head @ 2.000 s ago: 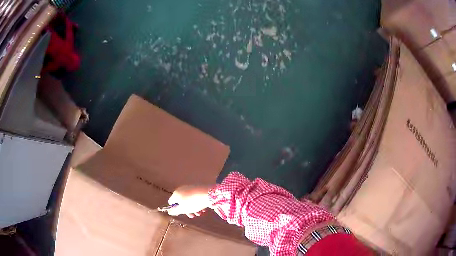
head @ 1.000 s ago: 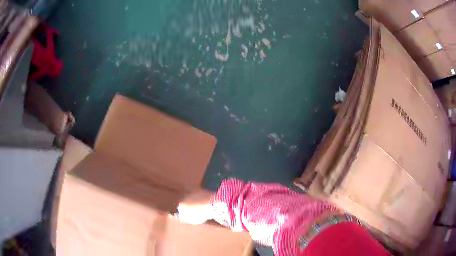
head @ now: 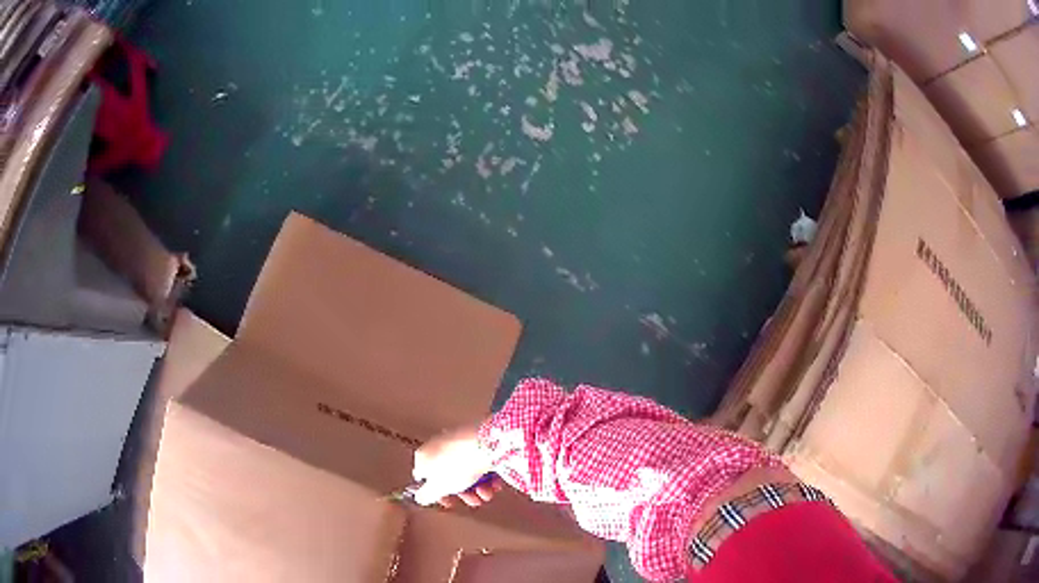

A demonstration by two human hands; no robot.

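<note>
A brown corrugated carton stands open at the lower left, with a wide flap raised on its far side and a line of dark print on an inner panel. My right hand is closed around a small slim tool, perhaps a utility knife. Its tip is at the near top edge, close to the vertical seam. Whether it touches the cardboard cannot be told. My left hand is out of view.
A layered stack of flattened cartons rises at the right, with more cartons behind. A white box and a red stool are at the left. Worn green floor lies beyond.
My right hand first moves slightly right along the carton edge and blurs, then is back near the seam with the tool. A short panel edge now shows right of the seam.
</note>
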